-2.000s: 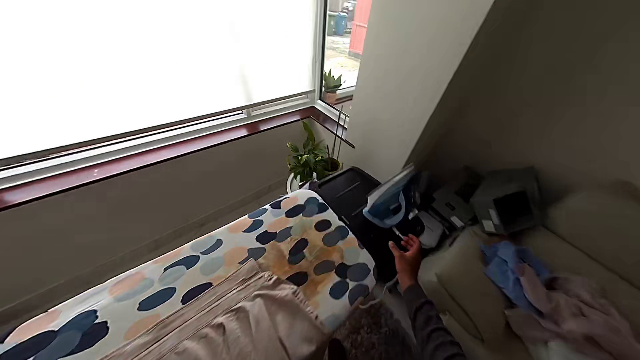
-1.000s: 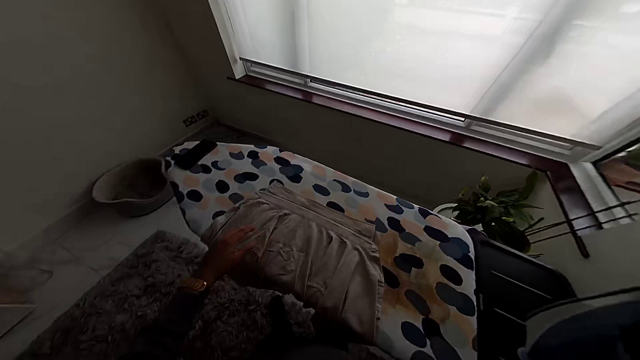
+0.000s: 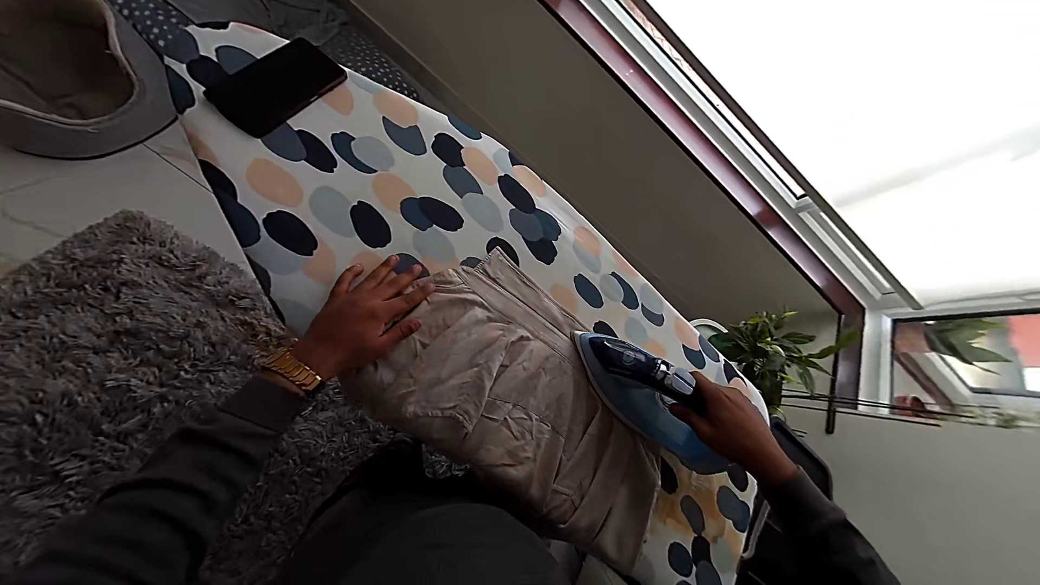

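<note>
A beige cloth garment (image 3: 504,390) with a seamed band lies wrinkled across a spotted ironing board (image 3: 325,203). My right hand (image 3: 727,422) grips the handle of a blue steam iron (image 3: 642,398), which rests on the garment's band side with its tip towards the upper left. My left hand (image 3: 366,317), a gold watch at its wrist, lies flat with spread fingers on the garment's left corner and the board cover beside it. Part of the iron's handle is hidden by my right hand.
A black phone (image 3: 276,85) lies at the board's far left end. Beyond it stands a grey fabric basket (image 3: 154,97). A shaggy grey rug (image 3: 122,341) covers floor on the left. A potted plant (image 3: 772,349) stands by the window, at the board's right end.
The iron, beside the board's right end two seconds ago, is now on the garment in my right hand. My left hand, on the garment one second ago, is at its left corner. The view has swung.
</note>
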